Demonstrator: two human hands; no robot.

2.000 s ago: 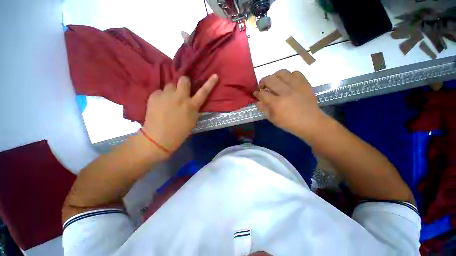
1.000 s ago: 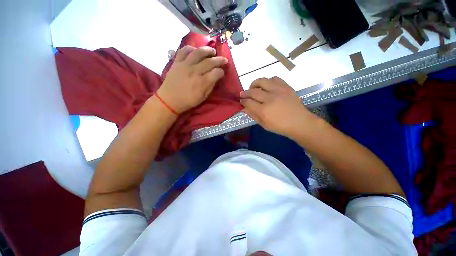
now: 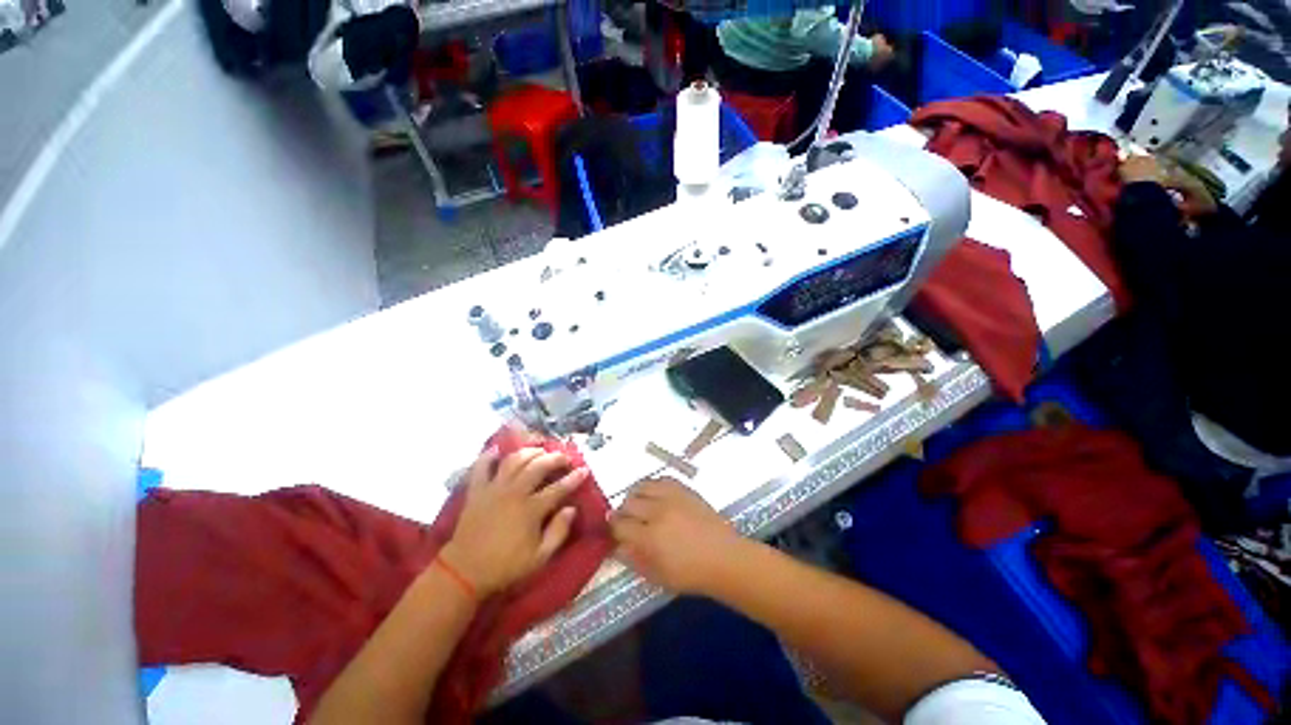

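A dark red garment piece point(image 3: 305, 567) lies on the white table left of and below the needle, its left part spread and its middle bunched. Its upper tip reaches the presser foot point(image 3: 534, 414) of the white sewing machine point(image 3: 680, 305). My left hand point(image 3: 513, 517) lies on the cloth just below the presser foot, fingers bent and slightly spread, pressing the cloth. My right hand point(image 3: 658, 533) pinches the right edge of the cloth near the table's front edge. The fingertips of my right hand are partly hidden.
A black flat phone-like object point(image 3: 725, 388) and brown strips point(image 3: 858, 377) lie right of the needle. A ruler strip point(image 3: 864, 451) runs along the front edge. A white thread cone point(image 3: 697, 139) stands behind the machine. Red garments point(image 3: 1119, 552) heap over blue bins at right. Another person's hand point(image 3: 1168, 181) is at upper right.
The view has tilted up and shows the whole machine and the floor behind. My left hand moved up the cloth towards the presser foot. My right hand keeps its pinch at the cloth's edge.
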